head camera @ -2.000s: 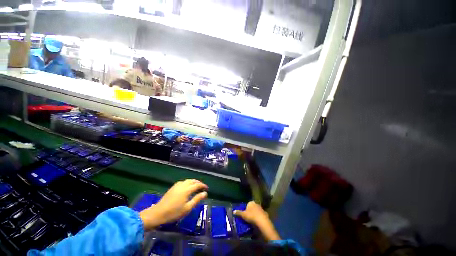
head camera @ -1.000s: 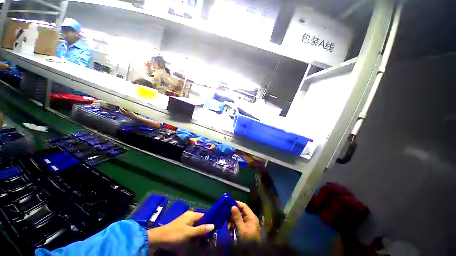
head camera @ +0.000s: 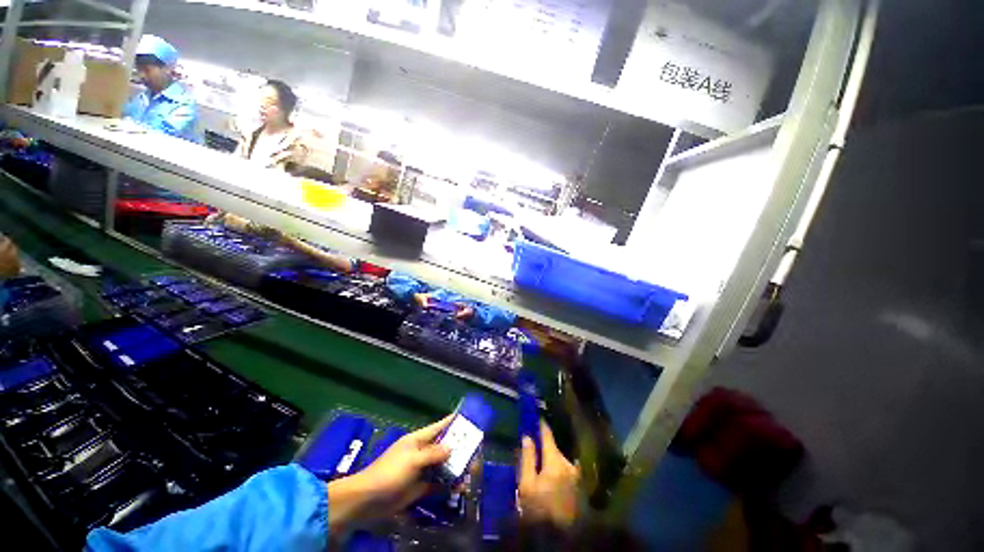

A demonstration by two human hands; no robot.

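My left hand [head camera: 391,474] holds a blue phone [head camera: 464,440] with a pale white area on the side facing me, tilted above the clear tray. My right hand [head camera: 548,483] holds a thin blue back cover [head camera: 529,414] upright, edge-on, apart from the phone. The clear tray [head camera: 315,444] lies below my hands with blue parts in its pockets, some with white labels. The black blister tray [head camera: 232,431] lies to the left and holds a few blue covers [head camera: 134,343].
Stacked trays [head camera: 459,347] of phones stand across the green belt [head camera: 324,380], where other people's hands work. Above are a white shelf with a blue bin [head camera: 596,285], black box [head camera: 399,229] and yellow container [head camera: 323,195]. A white post [head camera: 745,248] stands at right. Two people are behind the shelf.
The blue piece that both hands held together is now two separate parts, one in each hand. The right hand has moved slightly right. A person behind the shelf shows their head more upright.
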